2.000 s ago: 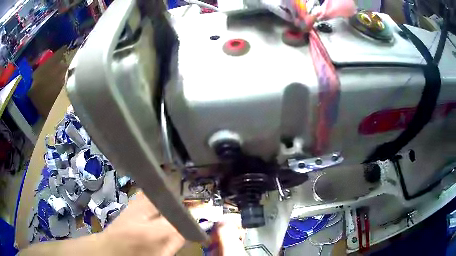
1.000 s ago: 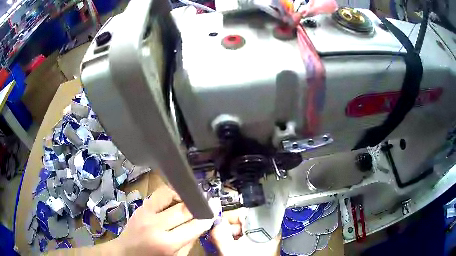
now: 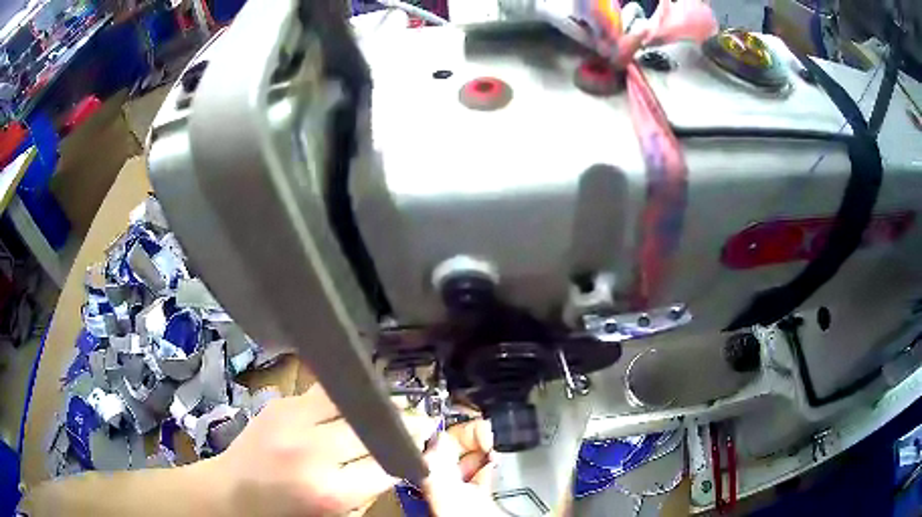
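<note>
My left hand (image 3: pixel 308 459) is at the needle area of the sewing machine (image 3: pixel 485 172), its fingers partly behind the machine's front cover. My right hand (image 3: pixel 462 470) is close beside it, cut off by the bottom edge. Both hands hold a workpiece (image 3: pixel 412 499), of which a small blue part shows below the fingers; the rest is hidden by the fingers and cover. The presser foot area (image 3: pixel 433 389) shows as small shiny metal parts just above the fingertips.
A tangled heap of grey and blue side bands (image 3: pixel 167 343) lies on the brown table (image 3: pixel 51 404) at left. Blue and grey finished pieces (image 3: pixel 632 464) lie under the machine arm. A red-handled tool (image 3: pixel 724 467) is on the machine base at right. A pink cloth tie (image 3: pixel 655 172) hangs on the head.
The view has shifted slightly. Compared with one second ago, both hands remain at the needle area, and less of the blue workpiece shows between the fingers.
</note>
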